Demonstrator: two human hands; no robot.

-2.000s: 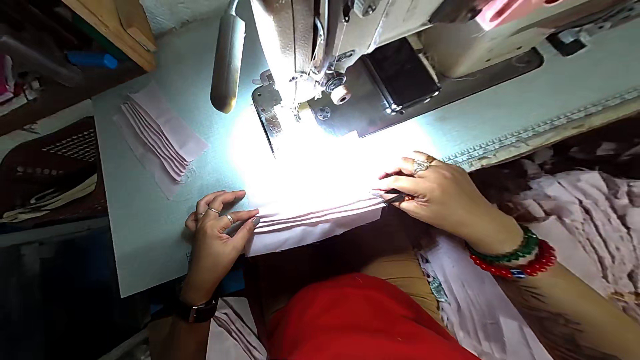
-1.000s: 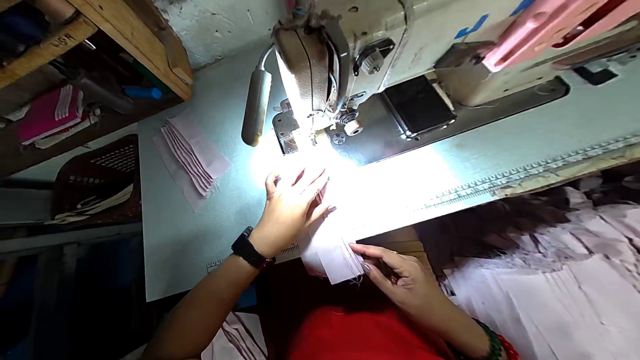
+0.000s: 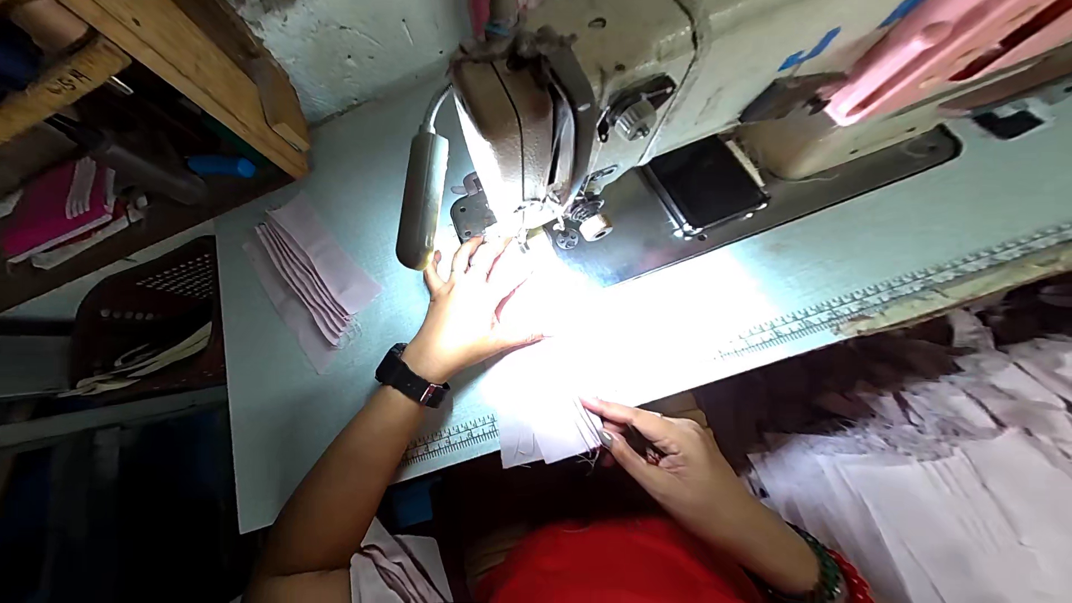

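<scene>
Under the bright lamp of a sewing machine (image 3: 523, 126), a pale pleated cloth piece (image 3: 548, 427) runs from near the needle to the table's front edge. Glare washes out its middle. My left hand (image 3: 469, 310) lies spread and palm down on the cloth, just in front of the presser foot, pressing it with nothing pinched. My right hand (image 3: 662, 448) pinches the near right edge of the cloth between thumb and fingers, at the table's edge. A second pleated pink piece (image 3: 310, 276) lies on the table to the left.
A grey lamp (image 3: 421, 201) hangs beside the machine head. A measuring tape (image 3: 837, 314) runs along the front edge. Loose cloth pieces (image 3: 938, 502) are heaped at the right. A wooden shelf (image 3: 193, 75) and a dark perforated basket (image 3: 151, 310) stand left.
Two seconds ago both hands held the cloth's ends sideways along the front. The cloth has been turned lengthwise toward the needle, and my left hand has moved up onto it. The view has shifted.
</scene>
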